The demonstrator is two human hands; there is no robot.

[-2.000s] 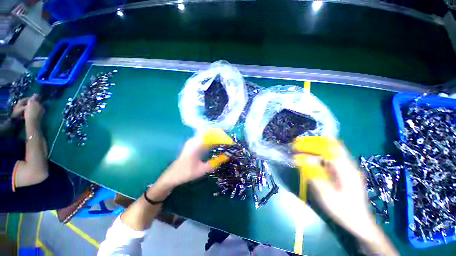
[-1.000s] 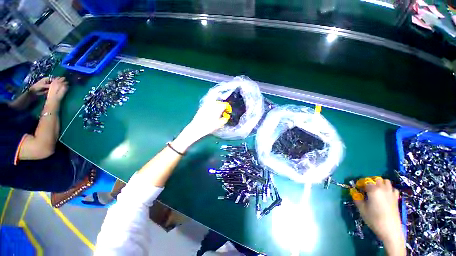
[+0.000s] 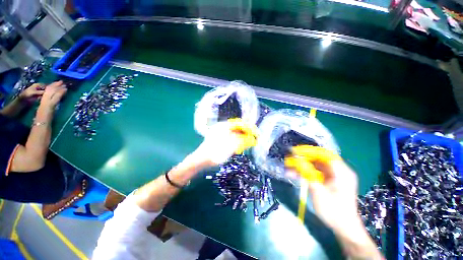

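Note:
My left hand [image 3: 223, 142], with yellow-orange finger cots, is over the front rim of the left clear plastic bag [image 3: 204, 112], fingers bent together. My right hand [image 3: 325, 177], also in cots and blurred, is over the front of the right clear plastic bag [image 3: 325, 134], fingertips pointing left. Both bags hold small dark parts [image 3: 229, 107]. Whether either hand holds a part is too blurred to tell. A pile of black-silver assembled pieces [image 3: 236, 185] lies below my left hand.
A blue tray [image 3: 398, 203] heaped with black-silver parts stands at right, loose parts [image 3: 375, 208] beside it. Another person's hands [image 3: 48, 94] work at far left, near a parts pile [image 3: 99, 104] and a second blue tray [image 3: 114, 48]. A metal rail [image 3: 183, 76] runs behind the bags.
My left hand has moved out of the left bag's opening towards its front right. My right hand has moved left from the loose parts at right to the right bag.

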